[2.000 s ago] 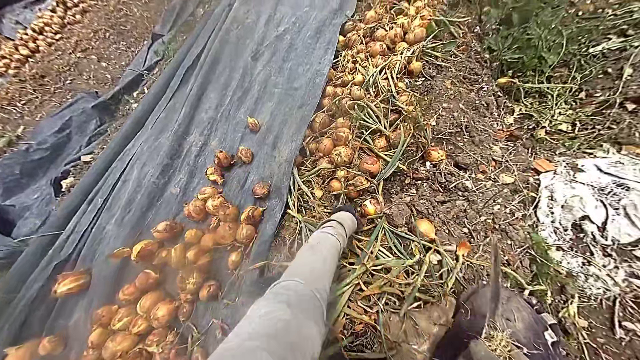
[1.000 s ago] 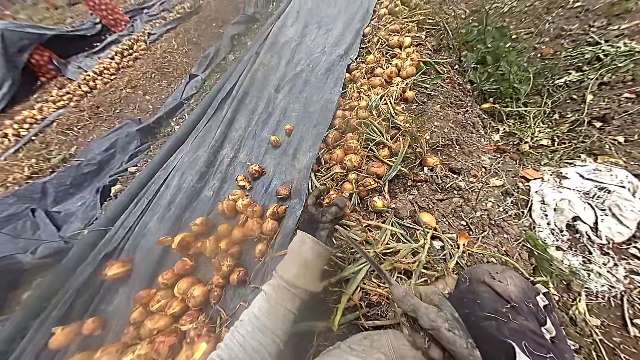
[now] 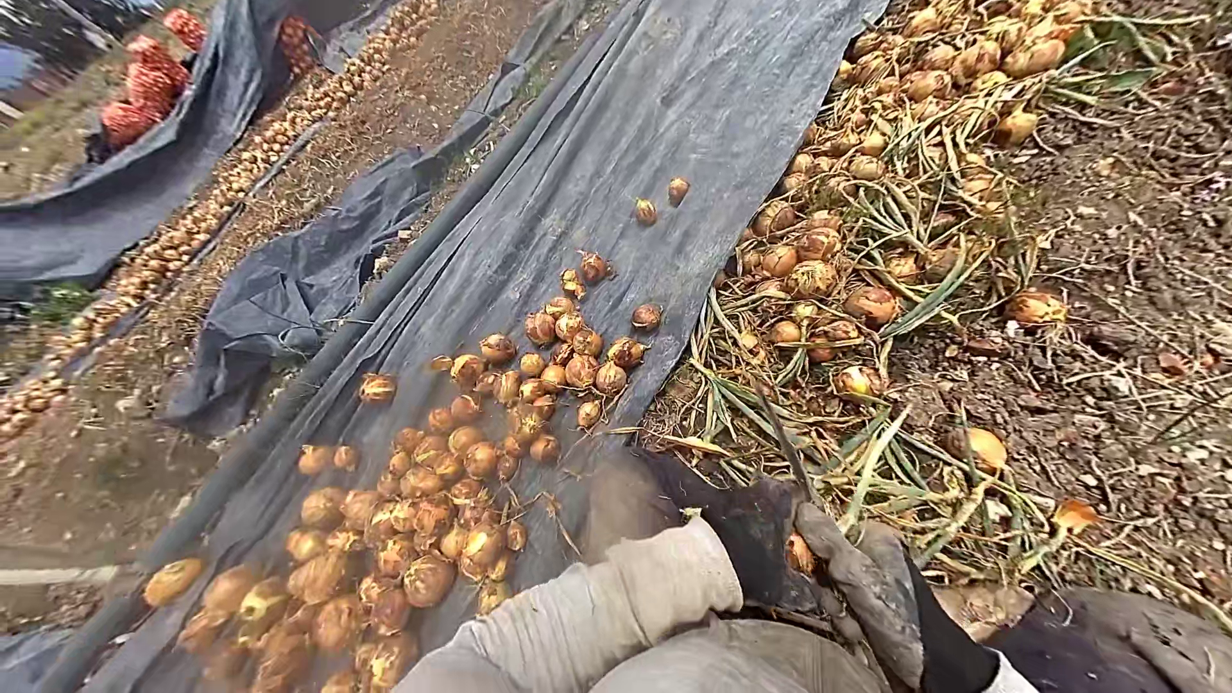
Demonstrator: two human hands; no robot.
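Observation:
My left hand, in a dark, soiled glove with a pale sleeve, is at the lower centre, fingers around an onion that partly shows between my two hands. My right hand, in a grey gloved cover, is close beside it and grips a knife whose thin dark blade points up and left. Left of my hands, many loose onions lie on a dark fabric sheet. Above and right of the hands, onions with dry leaves lie in a long row on the soil.
A second dark sheet lies crumpled to the left, beyond a strip of soil. Past it runs another row of onions. Red mesh sacks stand at the upper left. My dark-clad knee is at the lower right.
My left hand has drawn back from the edge of the onion row to beside my right hand, and an onion now shows between them. The view has turned toward the left.

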